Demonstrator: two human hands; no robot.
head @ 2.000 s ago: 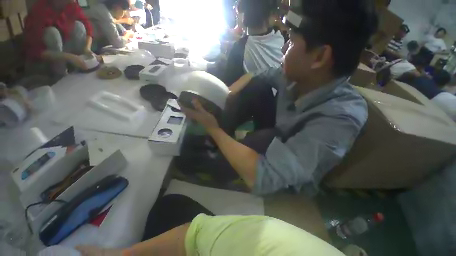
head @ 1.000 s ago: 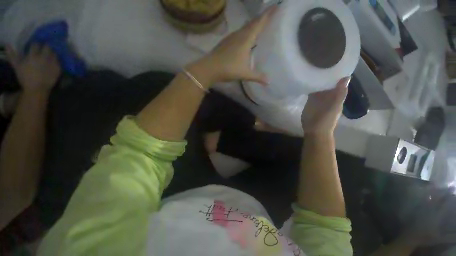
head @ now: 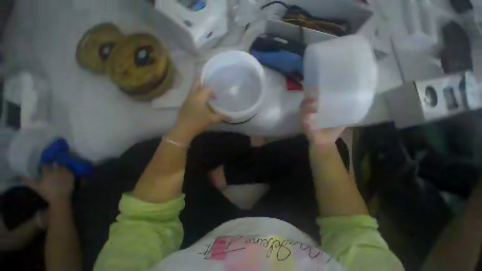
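Observation:
My left hand (head: 198, 112) grips the left rim of a round white bowl-like part (head: 232, 87), open side up, at the table's front edge. Its inside is pale and looks empty. My right hand (head: 318, 119) holds a deep round white housing (head: 341, 82) from its lower left side. The housing is tilted on its side, so its smooth wall faces me; its end faces are hidden. The two white parts are apart. Both hands are a little blurred.
Gold discs (head: 140, 66) overlap at the left. A glossy blue-black bar (head: 277, 55) lies between the white parts, by an open box with cables (head: 316, 22). A white box with dark openings (head: 446, 98) is right. A neighbour's hand (head: 55, 180) holds a blue cloth (head: 66, 157).
One second ago both hands held the white housing with its dark centre showing. Now the right hand alone holds the housing, to the right, and the left hand grips the bowl-like part. The view has shifted.

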